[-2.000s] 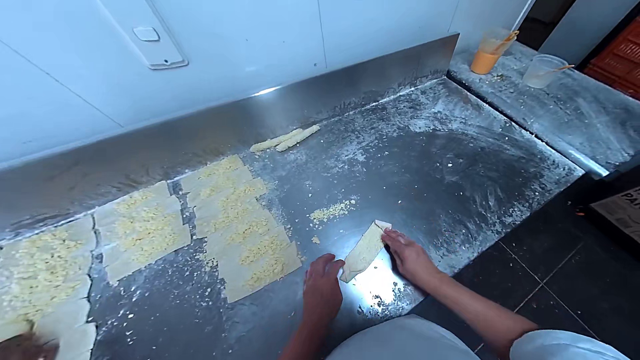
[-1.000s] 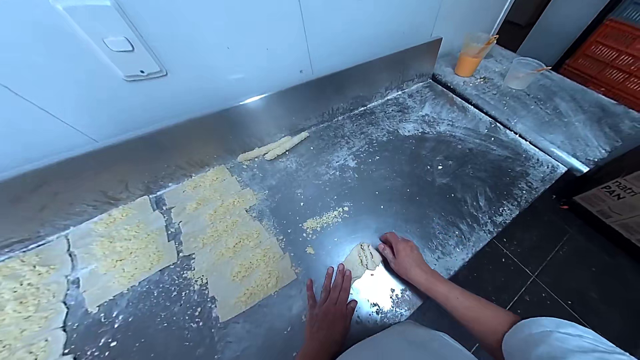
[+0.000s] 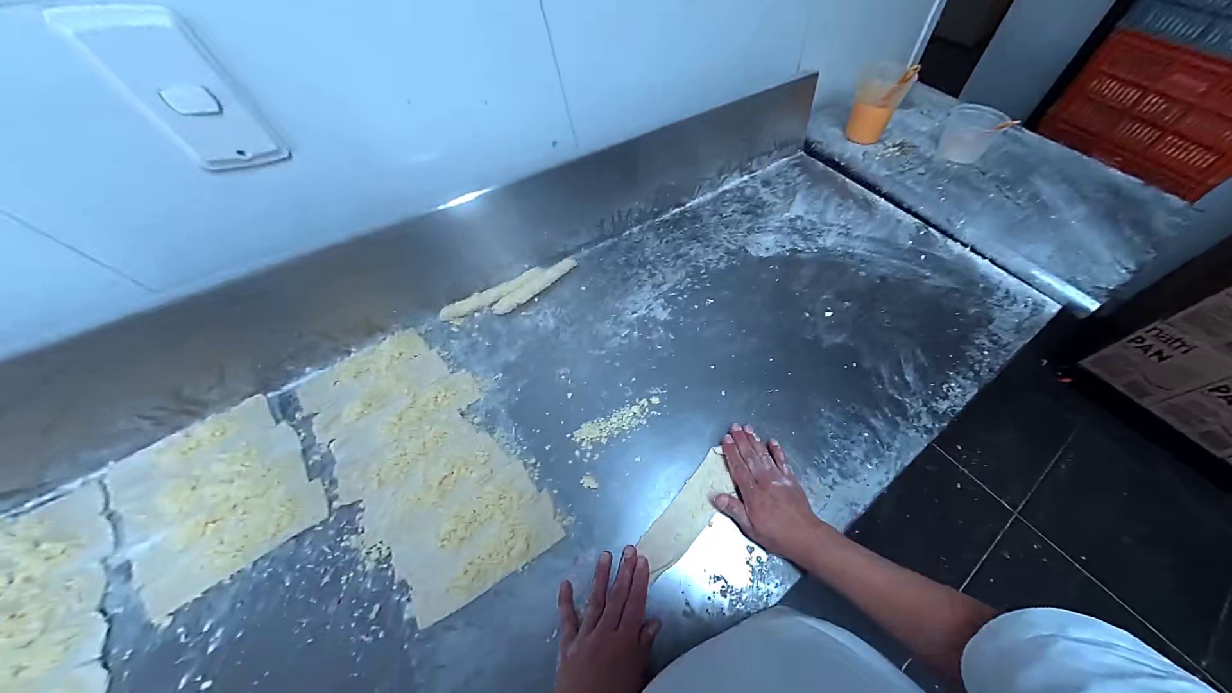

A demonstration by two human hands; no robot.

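Observation:
A strip of dough (image 3: 685, 518) lies on the floured metal worktop between my hands. My right hand (image 3: 766, 489) rests flat, palm down, over the strip's upper right end. Beside its lower left end, my left hand (image 3: 606, 616) is palm down with fingers extended, its fingertips at or near the dough. To the left lies a large dough sheet (image 3: 438, 481) strewn with yellow crumbled filling, and beyond it a smaller sheet (image 3: 221, 496) and another at the left edge (image 3: 43, 587). Two thin dough rolls (image 3: 510, 291) lie near the backsplash. Yellow crumbs (image 3: 616, 423) are scattered beyond the strip.
A steel backsplash (image 3: 626, 164) runs behind the worktop. On the adjoining counter stand a cup of orange liquid (image 3: 871, 115) and a clear cup (image 3: 967, 135), each with a utensil. Red crates (image 3: 1145, 111) are at the upper right, and a printed cardboard box (image 3: 1174, 356) at the right edge.
The dough between my hands has become a longer strip than one second ago. My hands have moved apart. Another hand at the lower left two seconds ago is out of view.

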